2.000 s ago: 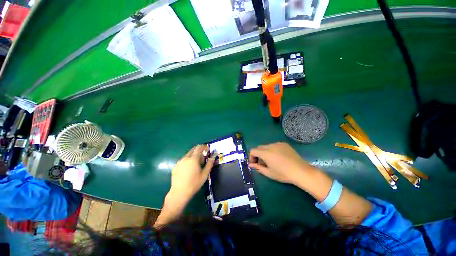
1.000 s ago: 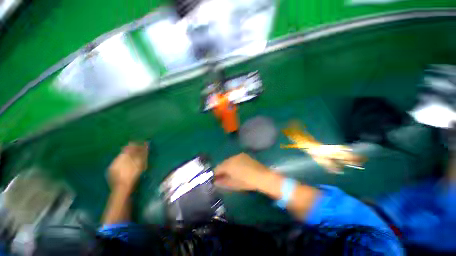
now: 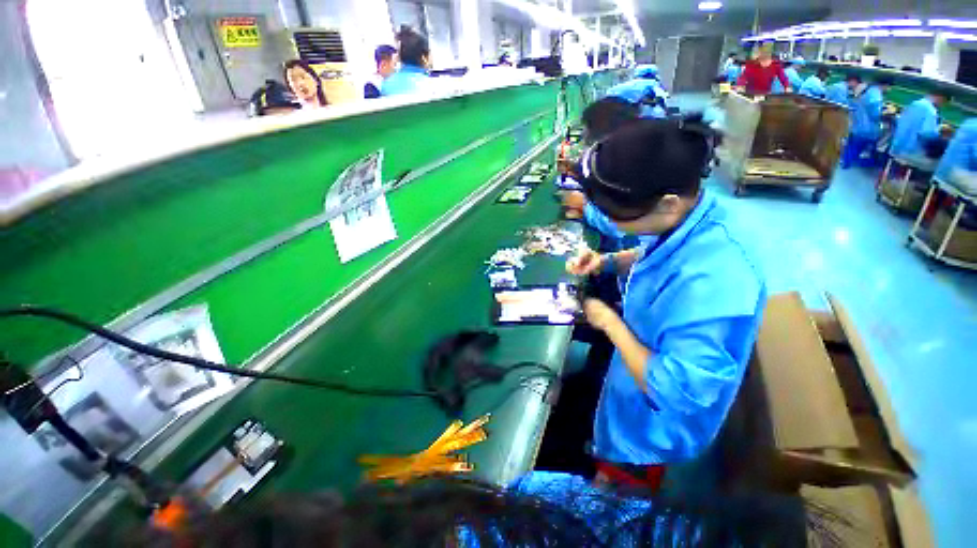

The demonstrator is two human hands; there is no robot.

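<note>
Neither of my hands shows; a blue sleeve is at the bottom edge, partly behind dark hair. The flat ribbon cables (image 3: 434,454) lie crossed in an orange-yellow pile at the bottom centre. An open tablet (image 3: 230,466) lies at the lower left. The orange electric screwdriver (image 3: 169,514) is at the bottom left, cut off by the dark hair. The tablet I had my hands at earlier is out of view.
A black corded item (image 3: 459,369) lies beyond the cables, its cord crossing left. A blue-coated worker (image 3: 686,310) sits at the right over another tablet (image 3: 538,305). Cardboard boxes (image 3: 798,375) stand right; a wheeled cart (image 3: 787,139) is farther back.
The view has swung up and to the right along the line. My hands, the tablet between them and the screw dish have left the picture. The neighbouring worker and the aisle now show.
</note>
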